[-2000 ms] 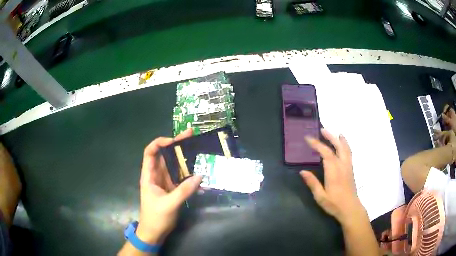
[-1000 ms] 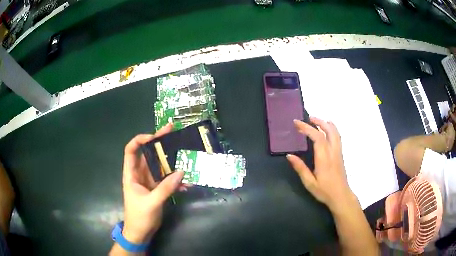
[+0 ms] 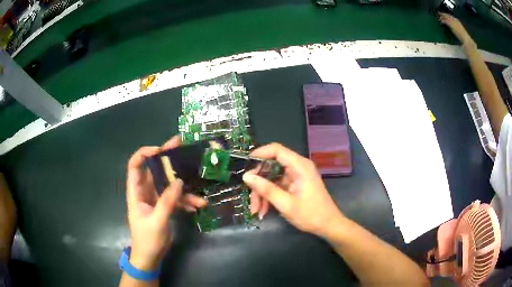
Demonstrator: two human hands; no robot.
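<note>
My left hand (image 3: 154,193) holds a black front housing (image 3: 188,158), tilted, with pale yellow strips near its ends. My right hand (image 3: 286,182) holds a green circuit board (image 3: 216,165) by its right end, over the housing; the board is partly blurred. Whether board and housing touch, I cannot tell. A stack of green and silver boards (image 3: 216,103) lies on the dark bench beyond and under my hands.
A purplish lit smartphone (image 3: 327,132) lies right of the boards, beside white paper sheets (image 3: 401,140). A pink fan (image 3: 474,241) stands lower right. A worn white edge (image 3: 269,58) borders the green conveyor (image 3: 224,28). Another person's arm (image 3: 483,75) reaches over the conveyor at right.
My right hand has moved left from the smartphone and taken hold of a board, which is now over the housing and turned. The phone screen shows different content. Another person's arm now reaches toward the conveyor.
</note>
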